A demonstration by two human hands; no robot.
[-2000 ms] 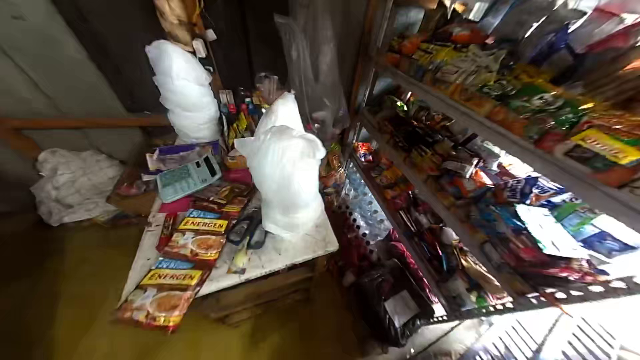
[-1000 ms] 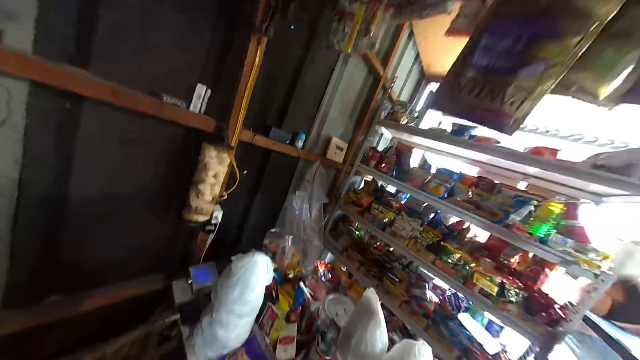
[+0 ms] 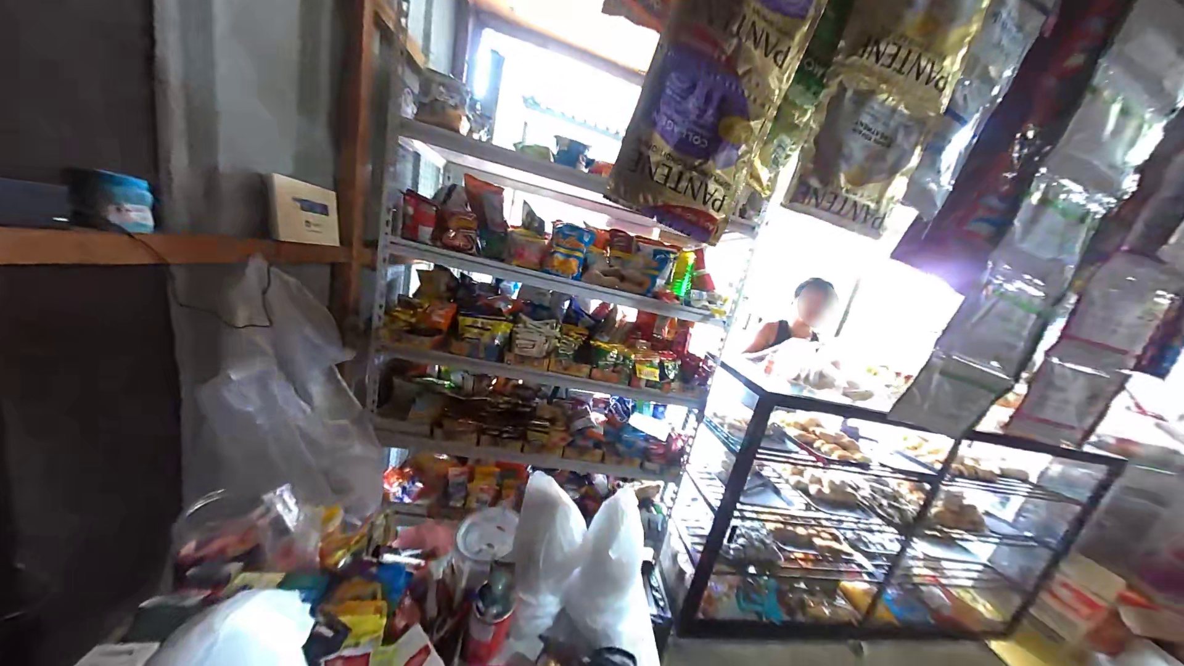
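Observation:
Neither my left hand nor my right hand shows in the head view. White plastic bags, filled and upright, stand at the bottom centre (image 3: 606, 564), with another filled white bag (image 3: 231, 634) at the lower left. Small colourful packets (image 3: 356, 615) and a round white lid (image 3: 487, 534) lie between them. Behind is a metal shelf rack (image 3: 555, 365) with rows of snack packs and sachets. A glass display case (image 3: 768, 518) with trays of baked goods stands to its right. Pantene sachet strips (image 3: 698, 120) hang at the upper right.
A person (image 3: 803, 319) is behind the display case. Clear plastic bags (image 3: 277, 416) hang left of the rack. A wooden beam (image 3: 231, 248) on the left wall holds a blue-lidded jar (image 3: 125, 199) and a small white box (image 3: 303, 209). Cardboard boxes (image 3: 1078, 592) sit at the lower right.
The view has swung up and then right from the table with the calculator, scissors and Energen packs. The display case and the person have come into view.

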